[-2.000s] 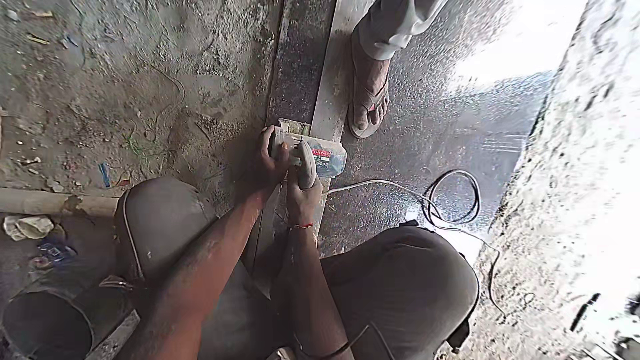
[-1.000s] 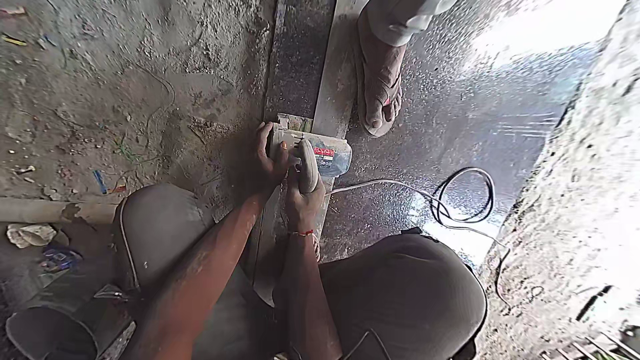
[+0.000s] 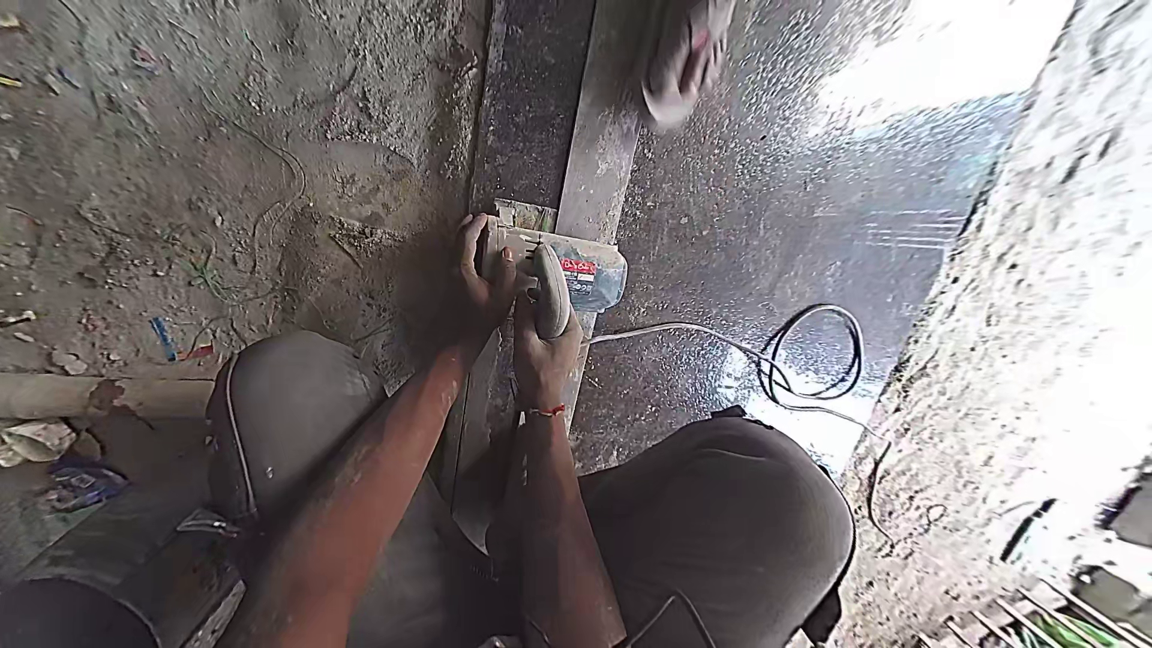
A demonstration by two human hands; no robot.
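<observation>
A dusty corded power tool with a red label point(image 3: 589, 274) sits crosswise on a long dark board point(image 3: 531, 108) lying between my legs; its exact kind is hard to tell. My left hand point(image 3: 486, 279) grips the tool's left end, fingers over its body. My right hand point(image 3: 547, 346), with a red thread at the wrist, is closed around the rear handle. A pale cable point(image 3: 661, 326) runs right from near the tool. The tool's underside is hidden against the board.
A coiled dark cable point(image 3: 855, 360) lies on the wet, shiny floor at right. Another person's foot point(image 3: 684, 72) is at the board's upper right. Rough dirt with scraps lies left, beside a pipe-like piece point(image 3: 162, 396). A pale rough strip point(image 3: 1017, 315) borders the wet floor.
The other person's foot has moved up toward the top edge of the view and is blurred. Both my hands stay on the tool, which has hardly moved along the board.
</observation>
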